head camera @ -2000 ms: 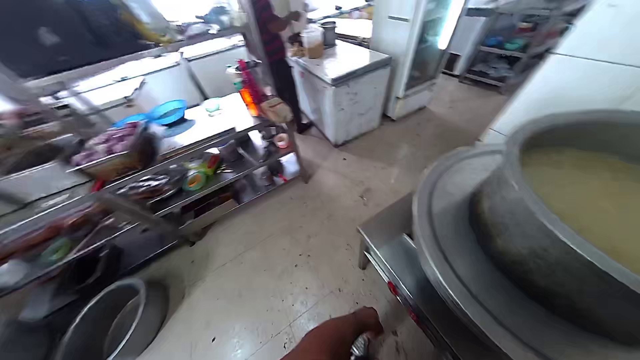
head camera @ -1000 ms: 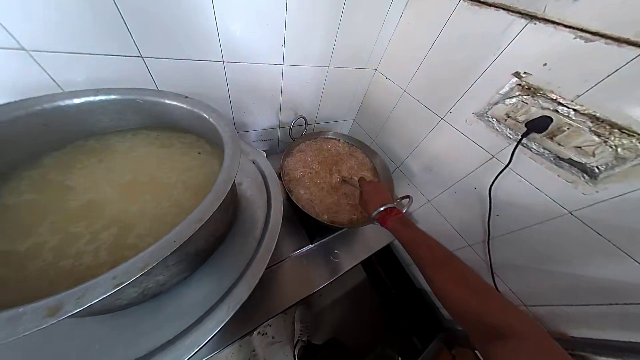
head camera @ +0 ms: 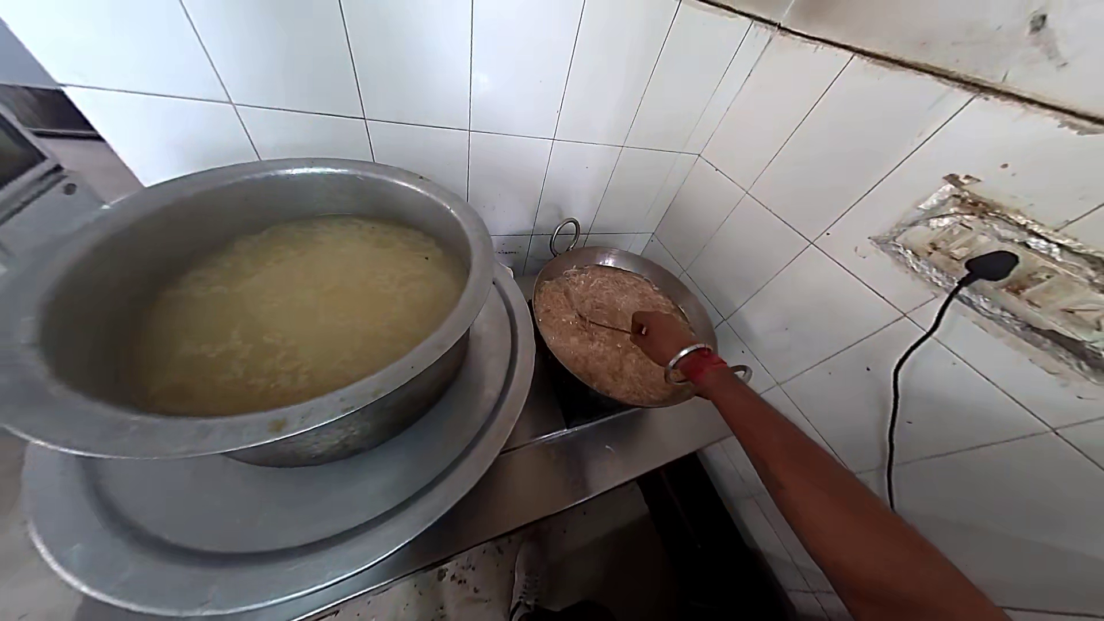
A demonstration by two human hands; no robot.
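My right hand (head camera: 662,336), with a metal bangle and red thread at the wrist, grips the thin handle of a metal utensil (head camera: 602,323). The utensil's far end reaches into a brownish, wet food mixture (head camera: 595,354) in a round two-handled metal pan (head camera: 690,297); what shape that end has is hard to tell. To the left, a very large metal pot (head camera: 479,259) holds cloudy yellowish liquid (head camera: 319,302) and rests on a wide round metal tray or lid (head camera: 285,517). My left hand is out of view.
White wall tiles (head camera: 517,78) meet in a corner behind the pan. At right, a black plug (head camera: 992,266) sits in a foil-edged socket panel (head camera: 1035,276), its cable hanging down. The steel counter's front edge (head camera: 604,457) runs below the pan, with a dark gap under it.
The view has swung from the wider kitchen to the pot and the pan in the corner. Since one second ago my right hand has stayed over the pan.
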